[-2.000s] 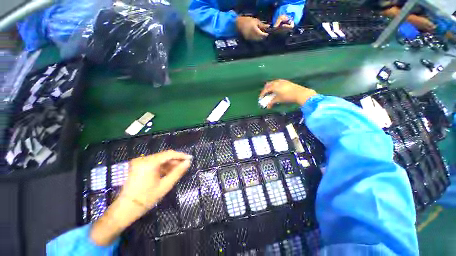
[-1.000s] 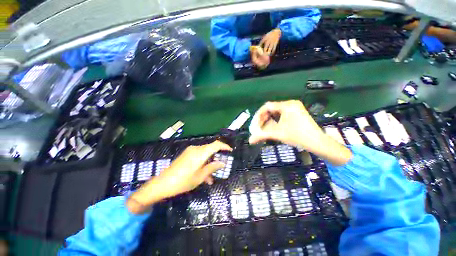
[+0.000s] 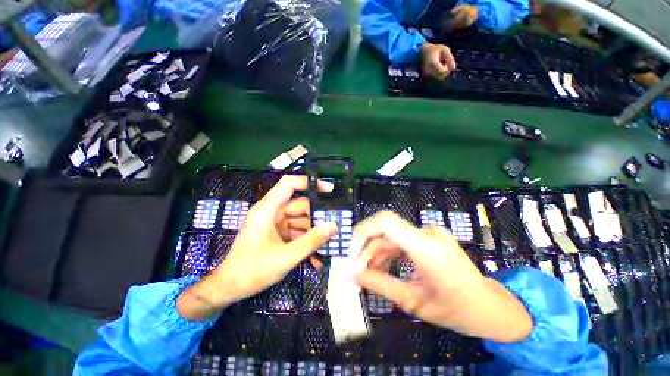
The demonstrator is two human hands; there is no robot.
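Note:
My left hand (image 3: 275, 239) holds a black phone front housing (image 3: 333, 183) upright above the tray, its window at the top and its pale keypad at the lower end. The thumb lies on the keypad. My right hand (image 3: 419, 272) is close beside it on the right and holds a pale, slightly blurred strip, probably an LCD module (image 3: 347, 305), which hangs down from the fingertips below the housing. The glossy blister tray (image 3: 275, 323) lies under both hands, with keypad housings in several pockets.
A second tray (image 3: 632, 257) at right holds pale strips. Two strips (image 3: 397, 162) lie beyond the near tray. At left are a parts bin (image 3: 184, 110) and an empty black tray (image 3: 110, 246). A plastic bag (image 3: 275, 51), small black phone bodies (image 3: 521, 131) and another person's hands (image 3: 439, 60) are at the far side.
My left hand has raised the housing out over the tray. My right hand has come from the tray's far edge to beside the housing, now with a pale strip. The view has shifted.

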